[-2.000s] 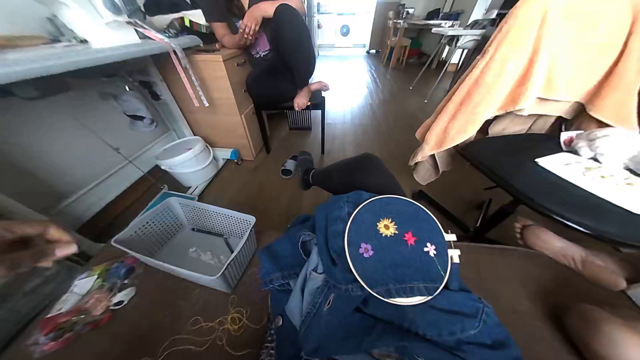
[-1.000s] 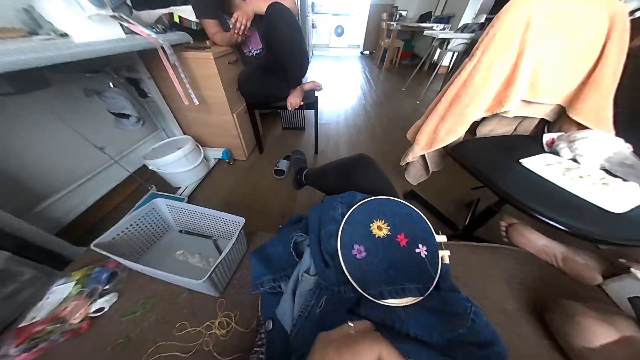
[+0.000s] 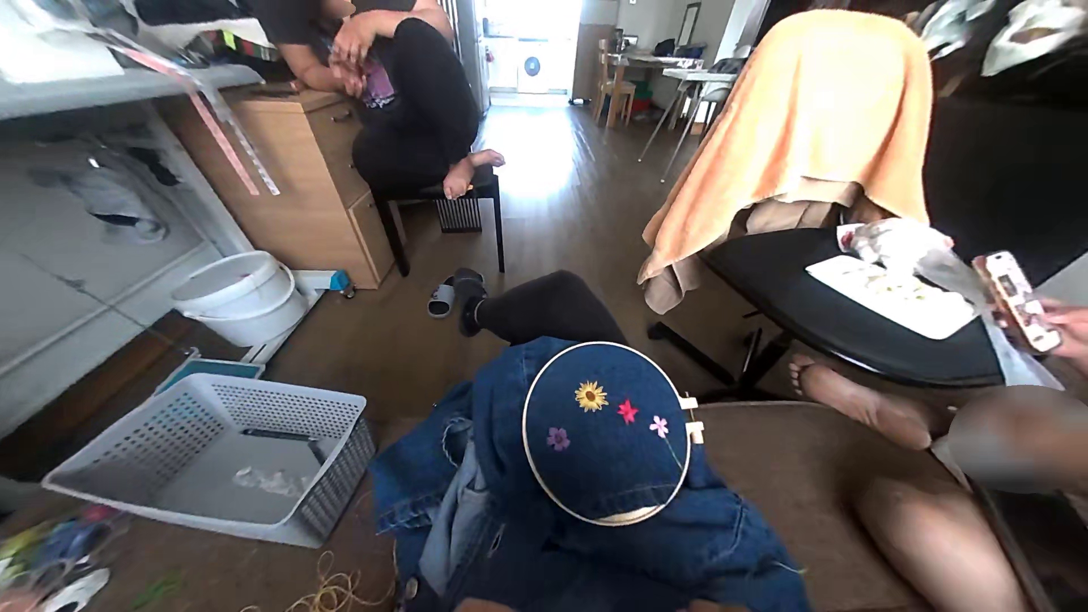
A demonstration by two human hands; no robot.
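Note:
A wooden embroidery hoop (image 3: 525,425) is clamped around blue denim cloth (image 3: 527,544) on my lap. Inside it are a yellow flower (image 3: 591,396), a red one (image 3: 627,411), a pink one (image 3: 660,426) with a green stem, and a purple one (image 3: 558,439). Only slivers of skin show at the bottom edge, below the hoop: apparently my left hand (image 3: 484,605) and my right hand (image 3: 712,606), both beside the denim. Their fingers, and anything in them, are hidden. Yellow thread (image 3: 327,591) lies loosely tangled left of the denim.
A grey perforated basket (image 3: 340,476) stands left, near colourful thread bundles (image 3: 64,552). White buckets (image 3: 242,297) stand behind it. One person sits on a black chair (image 3: 489,183). At right, another person's hand (image 3: 1067,327) holds a phone (image 3: 1017,302) beside a black seat (image 3: 765,289).
The hand seen on the denim one second ago has drawn back to the bottom edge. Two seconds ago a hand was at the far left. Another person's hand with a phone has appeared at right.

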